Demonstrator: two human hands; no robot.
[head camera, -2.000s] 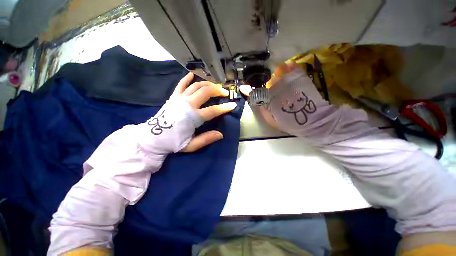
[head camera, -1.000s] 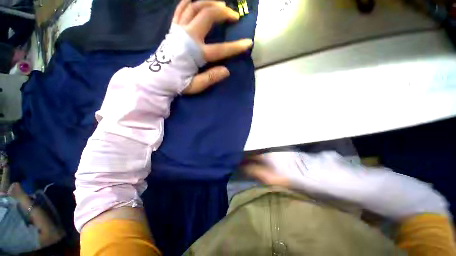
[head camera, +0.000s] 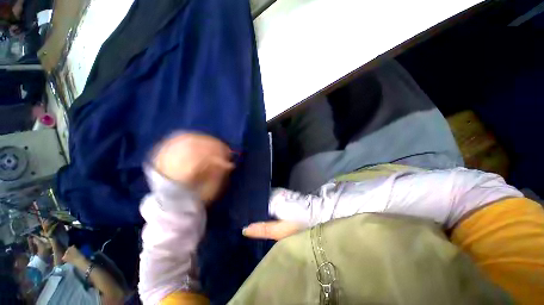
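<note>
The navy blue garment piece (head camera: 209, 77) lies over the left part of the white sewing table and hangs over its front edge towards the lap. A dark grey panel (head camera: 122, 50) shows along its upper left side. My left hand (head camera: 194, 161) is blurred and lies on the navy cloth near the table's front; its fingers look curled, but whether they grip cloth cannot be told. My right hand (head camera: 274, 229) is low at the cloth's right edge, in front of the khaki jacket, partly hidden, with one finger showing. The needle area is out of view.
The white table edge (head camera: 382, 50) runs diagonally at the upper right. A grey-clad leg (head camera: 393, 137) is below it, with a yellow-brown object (head camera: 477, 140) on the right. Another person (head camera: 77, 277) sits at the lower left, near a pale machine part (head camera: 30, 158).
The view has tilted down and turned, so the machine head is gone. My left hand has moved from beside the presser foot down the cloth. My right hand has moved from the needle to the lap.
</note>
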